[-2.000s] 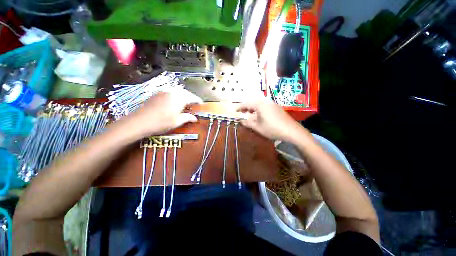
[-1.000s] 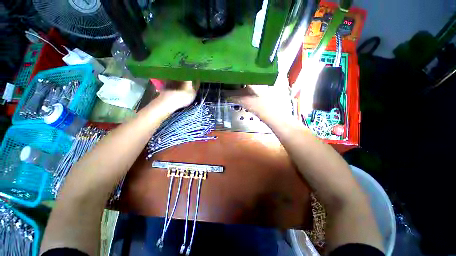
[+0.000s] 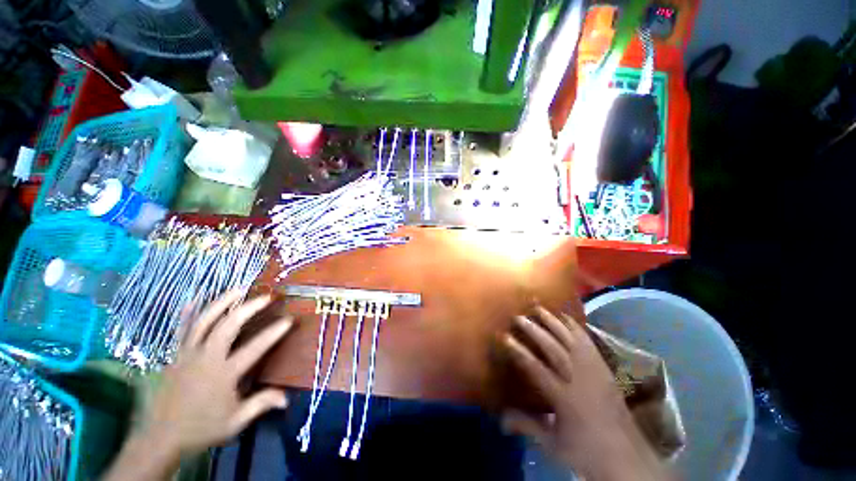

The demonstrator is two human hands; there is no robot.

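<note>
A loading bar (image 3: 352, 296) lies on the reddish-brown board (image 3: 450, 324), with brass-gold end fittings (image 3: 352, 308) along it and several pale cables (image 3: 357, 376) hanging toward the lap. My left hand (image 3: 211, 371), fingers spread, is over the board's left edge, left of the bar. My right hand (image 3: 558, 376), fingers apart, is at the board's right side. Both hands look empty. More cables (image 3: 413, 174) stick out from under the green press (image 3: 375, 103) onto the perforated plate (image 3: 483, 193). The other ends are hidden under the press.
A whitish cable pile (image 3: 338, 221) lies left of the plate, with a larger gold-ended pile (image 3: 188, 282) farther left. Turquoise baskets (image 3: 70, 315) stand left. A black lamp (image 3: 629, 136) and red-orange box (image 3: 678, 178) are right. A large bucket (image 3: 713, 376) is lower right.
The bar held in both hands two seconds ago went under the press. Both hands have since come out, moved down toward me and opened. The bar on the board stays put.
</note>
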